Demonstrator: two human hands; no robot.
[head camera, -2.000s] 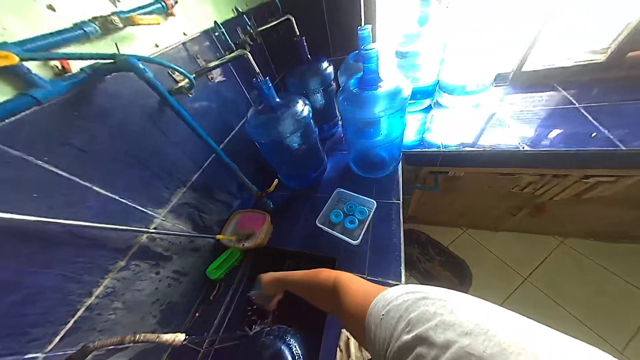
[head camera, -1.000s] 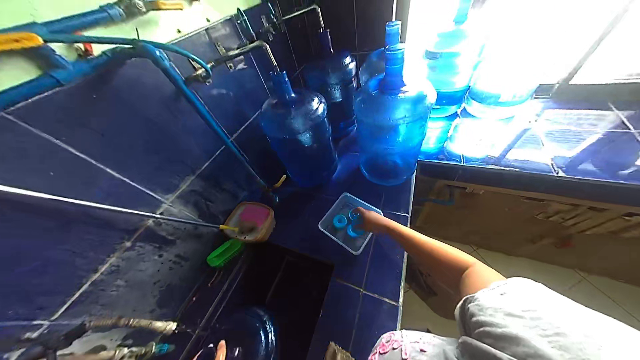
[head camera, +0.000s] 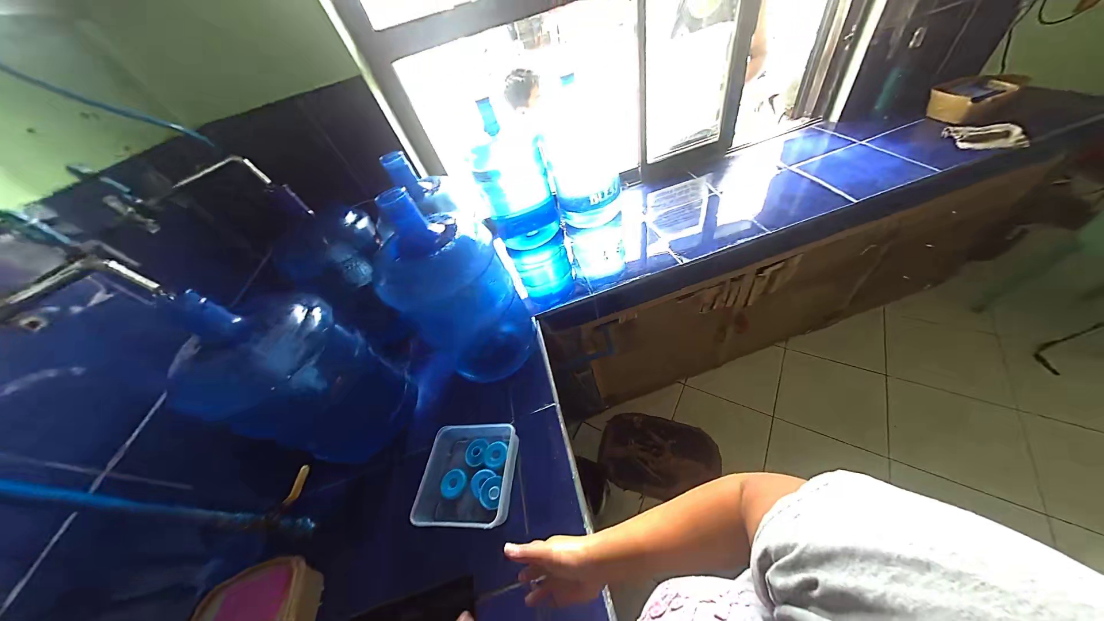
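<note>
My right hand (head camera: 559, 565) reaches over the blue tiled counter's edge with its fingers apart, holding nothing. Just above it sits a clear plastic tub (head camera: 420, 483) with several blue bottle caps (head camera: 453, 484) in it. Of my left hand only what looks like a fingertip (head camera: 466, 617) shows at the bottom edge, so its hold is hidden. Large blue water jugs (head camera: 302, 371) stand behind the tub under metal taps (head camera: 129, 274). At the lower left is a container with something pink (head camera: 254, 595) in it.
Two more water jugs (head camera: 517, 185) stand by the window. A tiled ledge (head camera: 828, 177) runs right, with a cardboard box (head camera: 970, 99) and a white cloth (head camera: 987, 136) on it. A dark brown object (head camera: 660, 453) lies on the tiled floor. A person is visible outside the window.
The view has swung up and right. My right hand was in the tub of caps one second ago and is now out of it, near the counter's edge.
</note>
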